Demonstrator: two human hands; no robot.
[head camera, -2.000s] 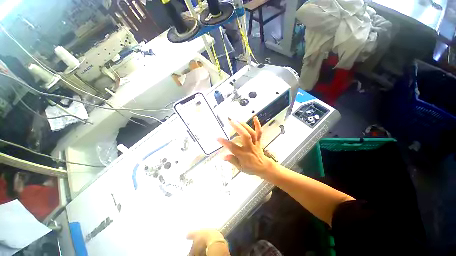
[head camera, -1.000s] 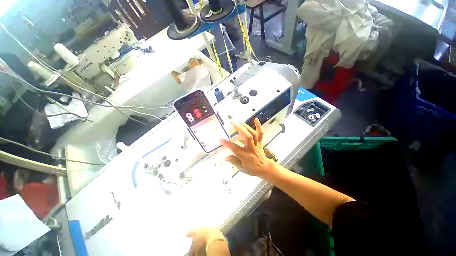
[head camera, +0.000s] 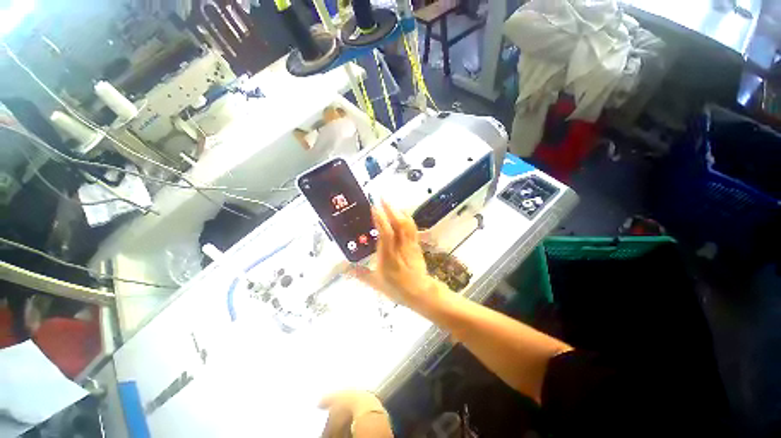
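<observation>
A smartphone (head camera: 334, 201) with a dark screen and small red and white marks is tilted beside the white sewing machine (head camera: 454, 158). My right hand (head camera: 398, 257) is at the phone's lower right edge, with the fingers raised and the thumb apart; it holds nothing that I can see. Whether the fingertips touch the screen I cannot tell. My left hand (head camera: 355, 412) is low in the picture at the white table's front edge, cut off by the bottom edge, its fingers washed out by glare.
A brown patterned item (head camera: 447, 269) lies beyond my right wrist. Small dark parts (head camera: 278, 287) and a blue strip lie on the white table (head camera: 257, 368). Black thread cones (head camera: 310, 50) stand behind. A green crate (head camera: 599, 248), a blue crate (head camera: 728, 184) and crumpled white cloth (head camera: 591, 51) are to the right.
My right hand has moved left to the phone's lower edge, its fingers closer together. The phone screen has gone from white, through a partly red picture, to dark. The brown item now shows more fully.
</observation>
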